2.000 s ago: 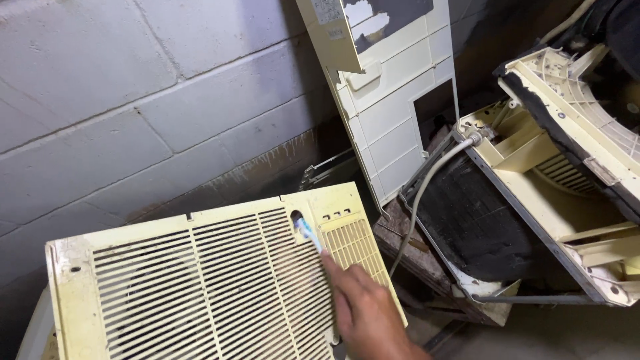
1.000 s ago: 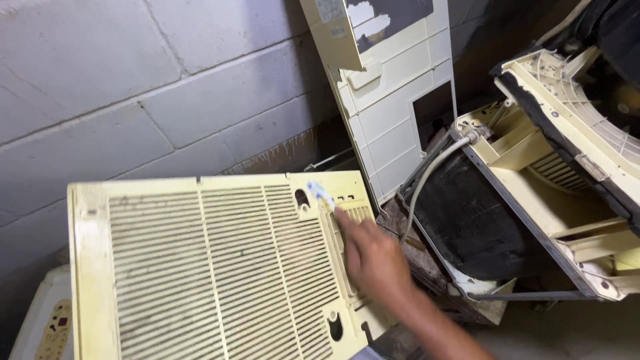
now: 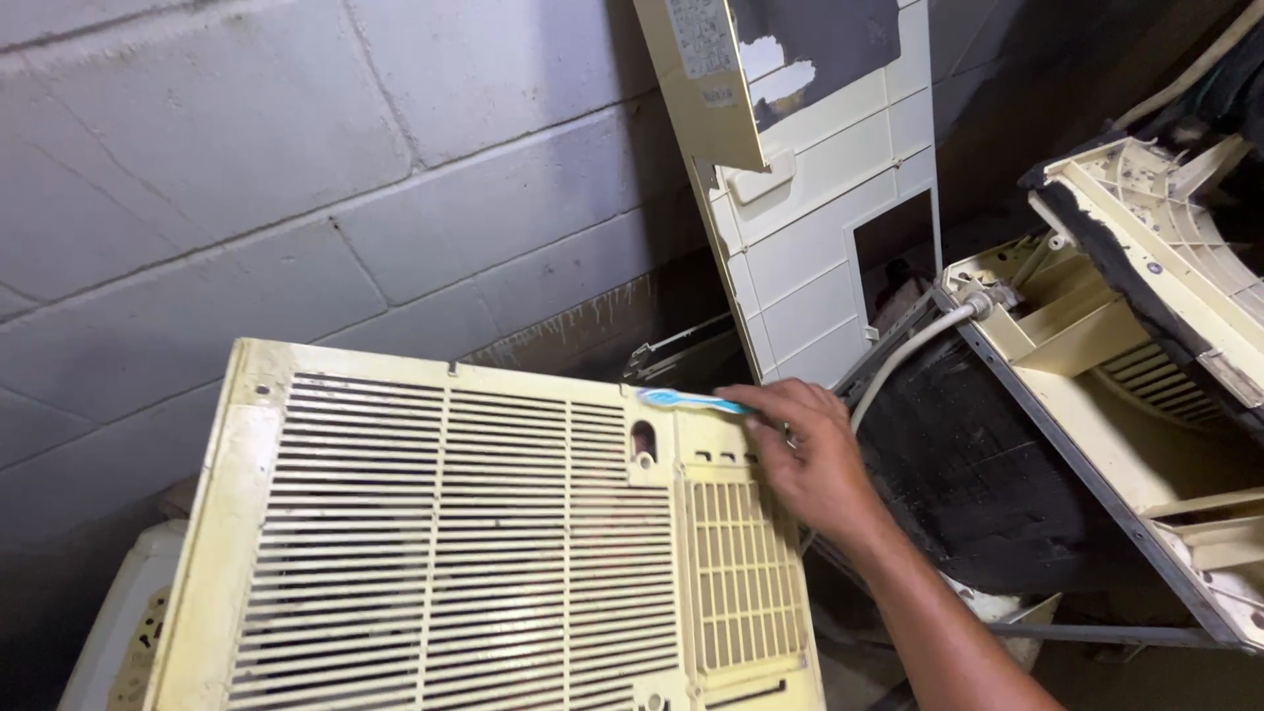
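My right hand (image 3: pixel 805 449) is closed around the handle of a blue and white toothbrush (image 3: pixel 691 400). The brush head lies at the top edge of a cream plastic louvred grille panel (image 3: pixel 676 553), just above an oval hole (image 3: pixel 644 441). This panel has long narrow slats at the left and a squarer grid at the right, with dark specks on its surface. It is tilted in the lower middle of the view. My left hand is not in view.
Behind the panel rises a painted block wall (image 3: pixel 247 148). A white plastic panel (image 3: pixel 810 276) leans against it. At the right sits a dismantled appliance housing (image 3: pixel 1106 425) with black lining and a pale hose (image 3: pixel 904 360). Part of a white control panel (image 3: pixel 128 622) shows at lower left.
My right hand has moved the toothbrush from beside the oval hole to the panel's top edge. The panel's tilt has changed.
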